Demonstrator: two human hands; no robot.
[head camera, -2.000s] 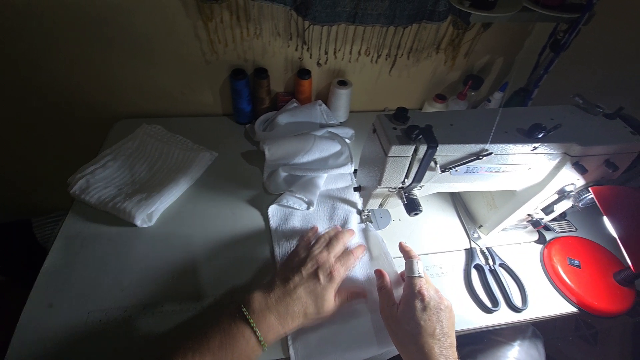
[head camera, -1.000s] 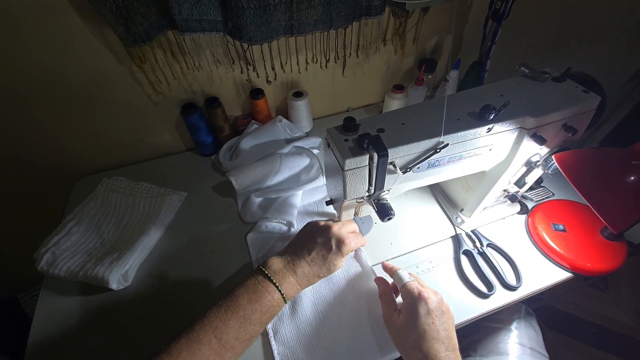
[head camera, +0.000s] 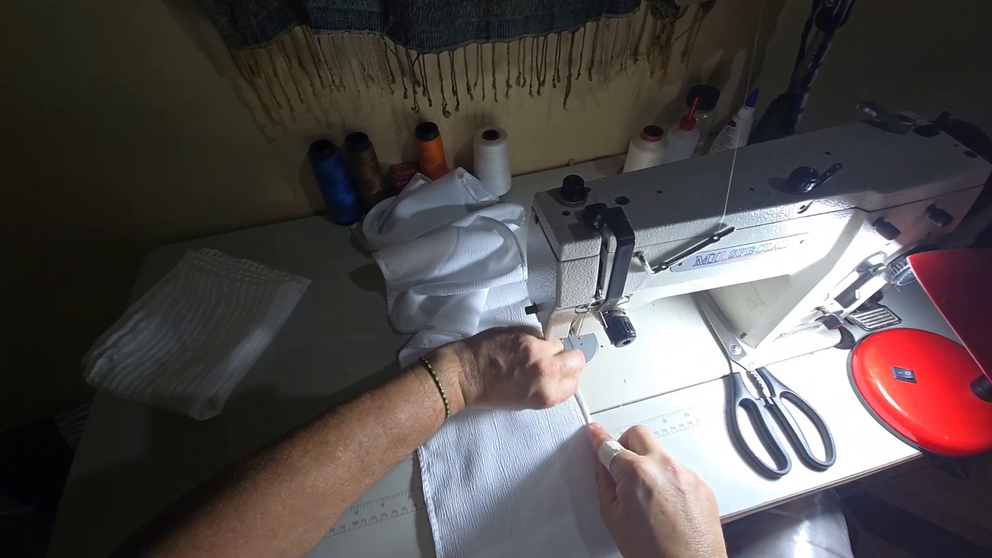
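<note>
White textured fabric (head camera: 504, 473) runs over the table to the needle area of an industrial sewing machine (head camera: 682, 225), and bunches in folds behind it. My left hand (head camera: 523, 368), with a beaded bracelet at its wrist, grips the fabric's right edge just in front of the presser foot; its fingertips are partly hidden. Lower down, my right hand (head camera: 651, 480) pinches the same edge, which looks narrowly rolled or folded, between thumb and index finger. White tape or a bandage wraps one of its fingers. The grey plate (head camera: 585, 347) beside the needle touches or nearly touches my left fingers.
Black-handled scissors (head camera: 775, 426) lie right of my right hand, by the red base of a lamp (head camera: 918, 391). Folded white cloth (head camera: 194, 333) rests at the left. Thread cones (head camera: 335, 182) and small bottles (head camera: 682, 143) stand along the wall. A printed ruler (head camera: 666, 422) crosses the tabletop.
My left hand lay flat on the fabric two seconds ago; it has moved up to the presser foot and closed on the edge. My right hand stays at the edge. The view has shifted.
</note>
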